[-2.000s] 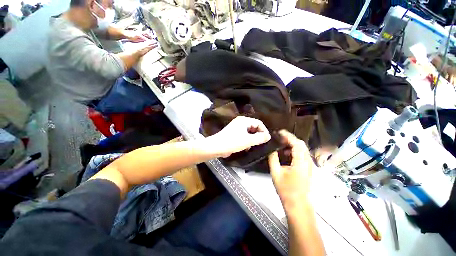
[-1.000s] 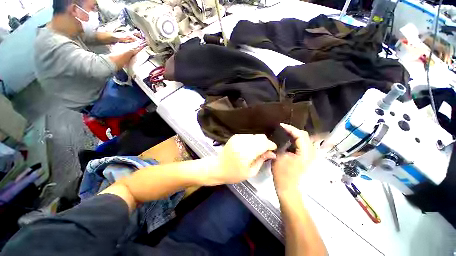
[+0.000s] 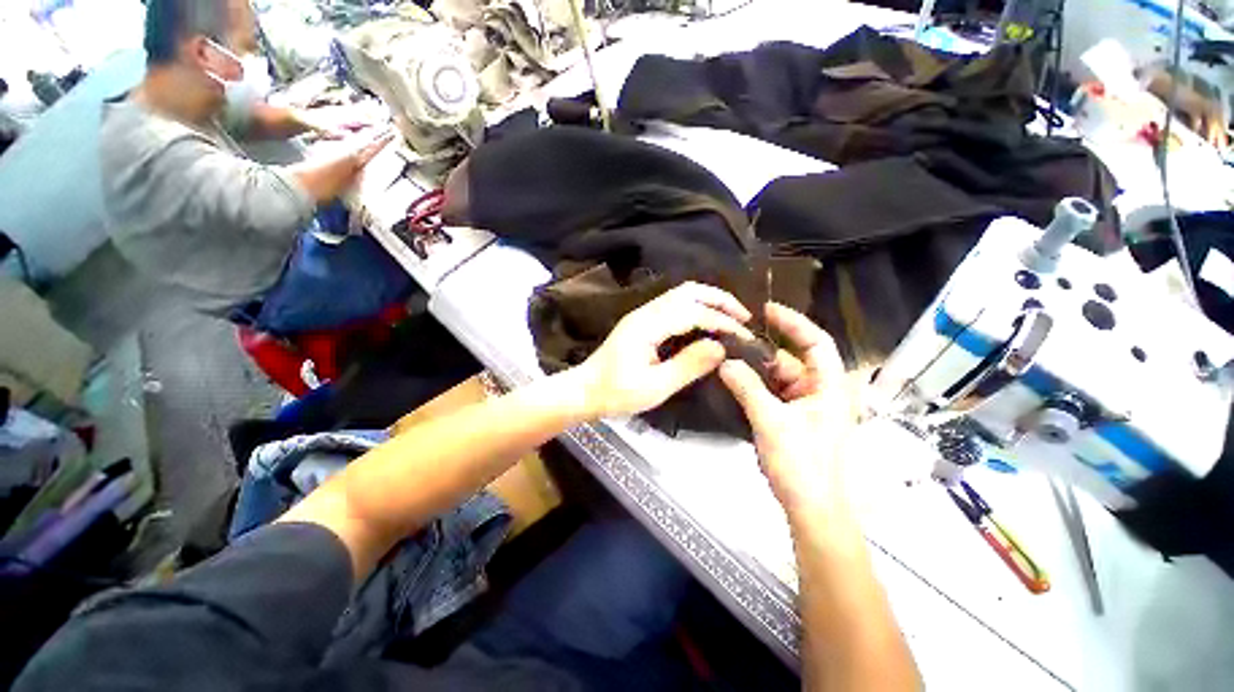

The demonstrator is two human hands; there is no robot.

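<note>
A large dark garment (image 3: 609,183), black outside and brown inside, lies in folds over the white machine table. My left hand (image 3: 666,349) pinches the cloth at its near part, with fingers curled over it. My right hand (image 3: 792,379) is close beside it, thumb and fingers closed on the same dark edge. The fingertips of both hands almost meet. The exact edge or seam between them is too small to tell. The white sewing machine (image 3: 1069,365) stands just right of my right hand.
Thread snips (image 3: 999,538) and a slim grey metal tool (image 3: 1079,544) lie in front of the machine. A printed ruler (image 3: 690,541) runs along the table's front edge. Red-handled scissors (image 3: 425,212) lie at the far left. A denim heap (image 3: 433,554) is by my lap. A masked person sits at left.
Both hands have moved up and away from the table's front edge since one second ago, with the near cloth bunched under them. The view has shifted slightly.
</note>
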